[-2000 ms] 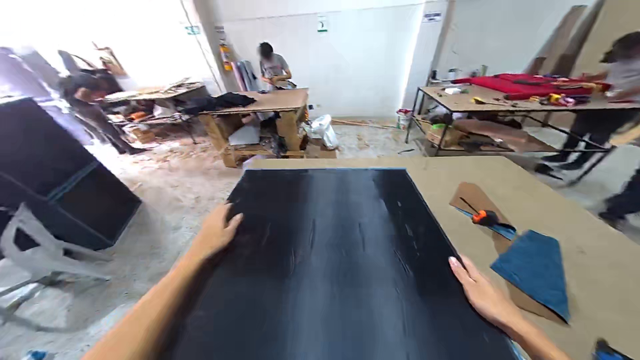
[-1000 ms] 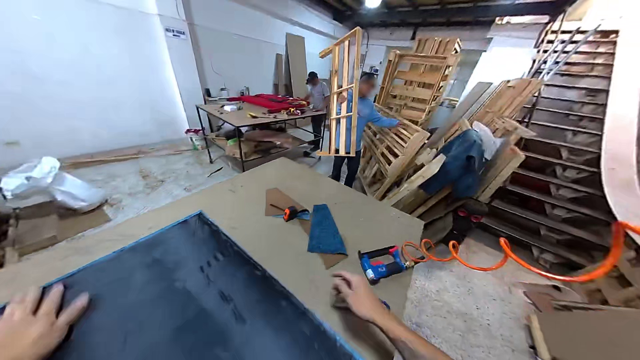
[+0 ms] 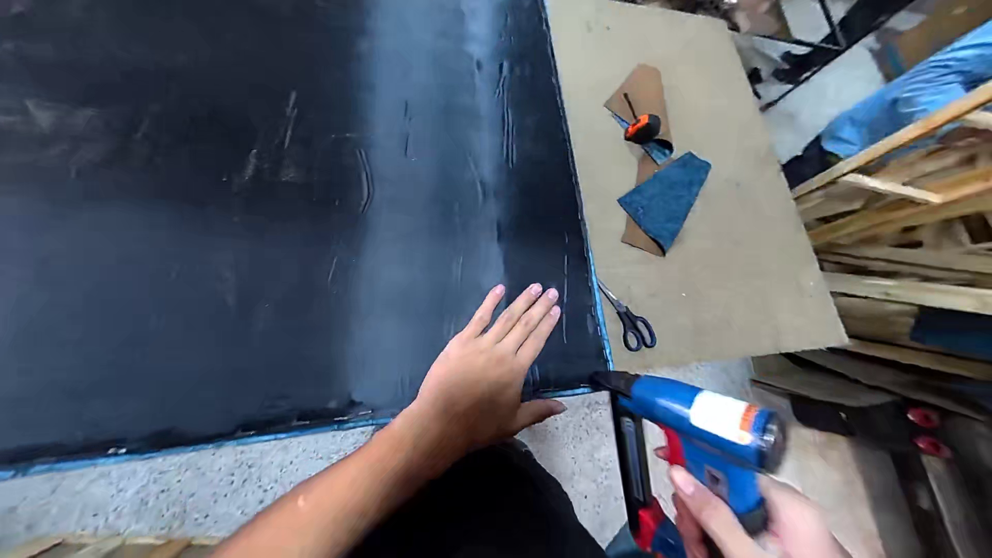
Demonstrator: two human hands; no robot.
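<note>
My left hand (image 3: 484,372) lies flat, palm down, on the black sheet covering a large panel (image 3: 232,232), near its lower right corner. Thin blue material shows along the panel's edges. In my right hand (image 3: 728,504) is a blue and red pneumatic staple gun (image 3: 690,411), its nose at that corner. Just right of the panel edge lies a pair of scissors (image 3: 635,325) with black handles, the blades partly hidden. Farther up are a blue fabric piece (image 3: 668,198), a brown template piece (image 3: 647,85) and an orange and black tape measure or similar tool (image 3: 642,129).
The panel lies on a tan worktable (image 3: 744,256). Wooden frames and slats (image 3: 914,287) stand close on the right, with a person's blue clothing (image 3: 922,101) behind them. Speckled floor (image 3: 294,480) shows below the panel.
My right hand was without the staple gun, which lay on the table; now it grips it at the panel corner. The view has swung down toward the panel.
</note>
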